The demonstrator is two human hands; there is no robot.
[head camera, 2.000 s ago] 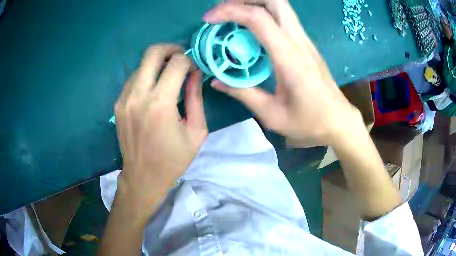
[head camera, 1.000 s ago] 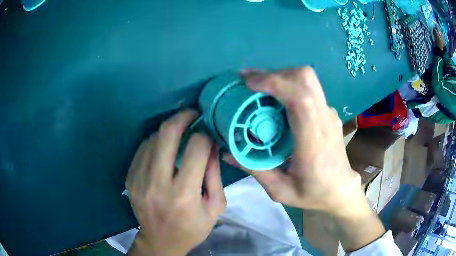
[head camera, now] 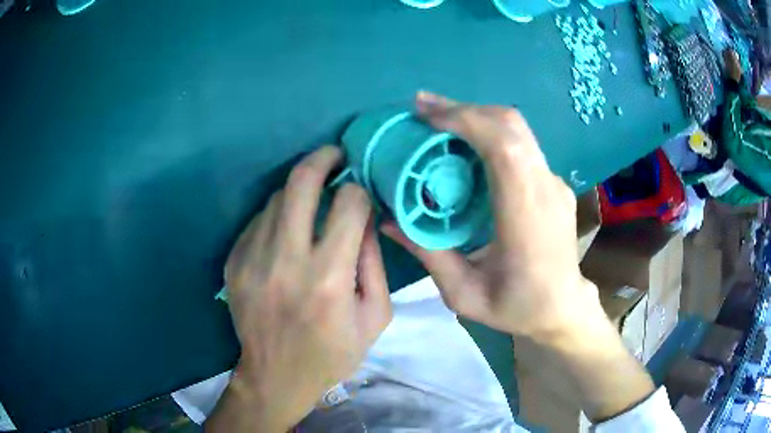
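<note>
A teal barrel housing (head camera: 390, 161) is held above the dark green table, its spoked, wheel-like end with a round hub (head camera: 448, 184) facing up and right. My right hand (head camera: 528, 228) grips the barrel, with fingers over the top and thumb along the lower side. My left hand (head camera: 308, 271) is closed around the handle at the barrel's left side. The handle is mostly hidden by the fingers; a small teal tip (head camera: 221, 294) shows beyond the left edge of the hand.
A loose heap of tiny pale-teal pieces (head camera: 587, 68) lies at the upper right, with dark gridded blocks (head camera: 695, 72) beyond. Teal cup rims (head camera: 514, 10) show at the top edge. Below right are a red item (head camera: 655, 190), cardboard boxes (head camera: 626, 262) and a person's green sleeve (head camera: 748, 135).
The spoked end first turned from facing left of centre to lower right in the picture; since then barrel and hands have shifted slightly up. Both hands keep their hold.
</note>
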